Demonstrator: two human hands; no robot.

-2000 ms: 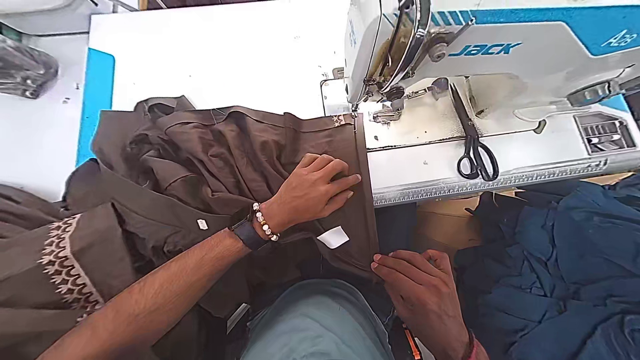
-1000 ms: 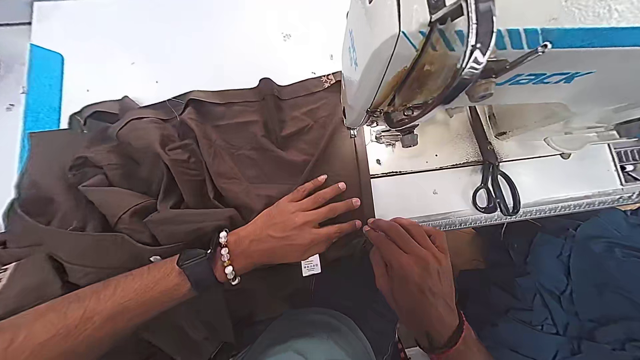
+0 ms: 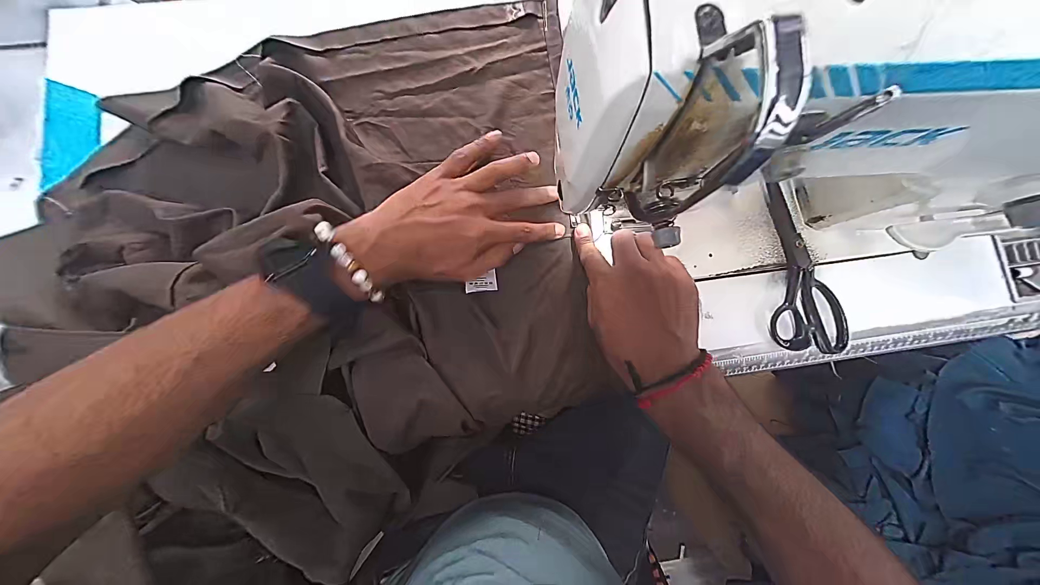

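Note:
Brown fabric (image 3: 504, 349) lies in folds across the sewing table and hangs over its front edge, its straight right edge beside the needle area of a white Jack sewing machine (image 3: 601, 106). Flat on this fabric, with fingers spread, rests my left hand (image 3: 455, 219), just left of the presser foot (image 3: 597, 221). My right hand (image 3: 642, 301) is at the fabric's edge right in front of the foot, its thumb or a finger pressing there; whether it pinches the cloth is hard to see. A small white label (image 3: 481, 281) shows below my left palm.
Black-handled scissors (image 3: 800, 284) lie on the machine bed at the right. A measuring scale (image 3: 877, 335) runs along the table's front edge. Dark blue fabric (image 3: 959, 439) is heaped at the lower right. My knee (image 3: 512, 540) is below the table edge.
Both hands have moved up along the fabric's edge to the presser foot. The fabric has moved farther past the machine's needle area. The view has come closer to the machine.

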